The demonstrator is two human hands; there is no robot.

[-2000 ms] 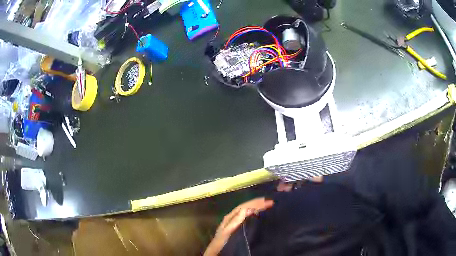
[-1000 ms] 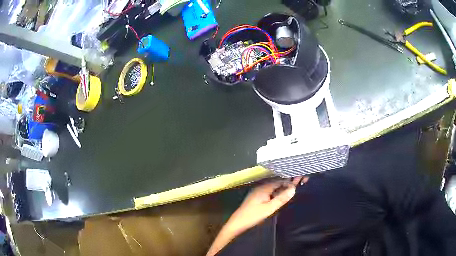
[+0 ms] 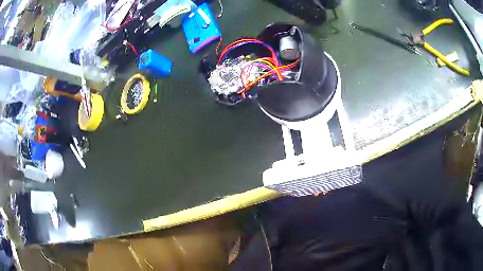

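Note:
The white stand (image 3: 312,172) lies with its ribbed end at the bench's front edge. Its white ring surrounds a glossy black shell (image 3: 302,98). An open black cover beside the shell holds a silvery circuit board (image 3: 235,77), with red, orange, yellow and blue wires (image 3: 259,55) looping to the shell. A grey metal cylinder (image 3: 288,47) sits in the black housing. A tiny skin-toned trace shows below the ribbed end, possibly a fingertip of my right hand (image 3: 318,193), mostly hidden. My left hand cannot be made out; a small skin-toned sliver near the dark clothing is unclear.
Two blue blocks (image 3: 201,27) lie behind the cover. Yellow-handled pliers (image 3: 431,45) and a long thin dark tool (image 3: 378,37) lie right. Two yellow rings (image 3: 90,112), a grey bar (image 3: 42,61) and plastic bags are left. Yellow tape (image 3: 212,210) lines the front edge.
My left hand, seen below the stand a second ago, has dropped out of clear sight. The stand and shell appear slightly lower and further left as the view shifts.

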